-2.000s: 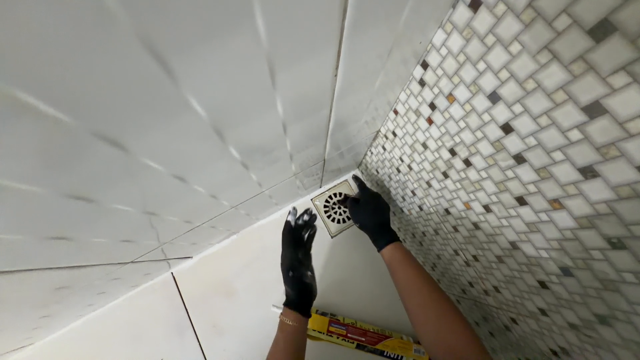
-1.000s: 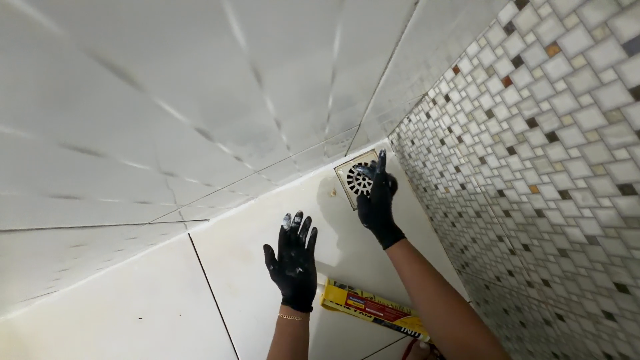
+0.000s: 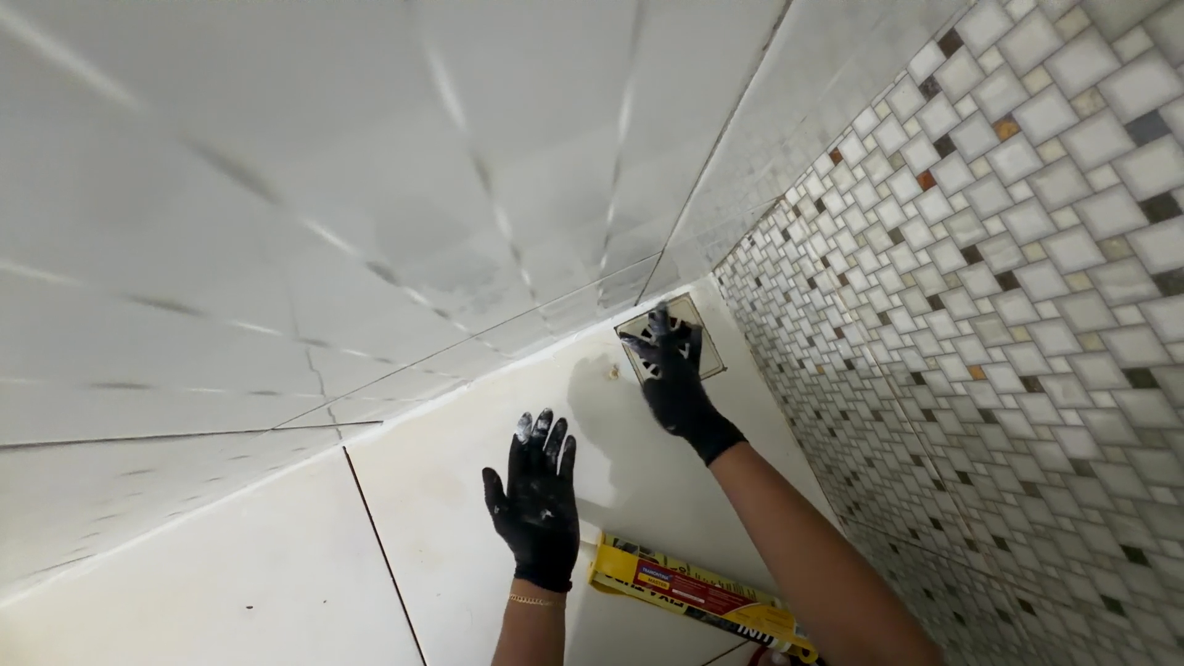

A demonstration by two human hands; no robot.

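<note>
My left hand point(image 3: 535, 499), in a black glove with white smears on the fingertips, is held palm up with fingers spread and nothing in it. My right hand point(image 3: 675, 370), also in a black glove, is over a square metal floor drain grate point(image 3: 710, 356) in the corner; its fingers are apart, and whether they touch the grate cannot be told. Between my forearms lies a yellow caulking gun point(image 3: 606, 564) with a printed sealant cartridge point(image 3: 684, 585) in it. A white bead of sealant point(image 3: 444, 396) runs along the joint of wall and floor.
A glossy white tiled wall point(image 3: 324, 185) rises at the left and a mosaic tile wall point(image 3: 999, 277) at the right, meeting at the corner by the drain. Dark joints cross the pale floor point(image 3: 250, 546). A small brownish spot point(image 3: 612, 372) lies left of the grate.
My left hand, beside the drain two seconds ago, is now lower and farther from it, with its palm turned up. My right hand stays at the grate with its fingers shifted.
</note>
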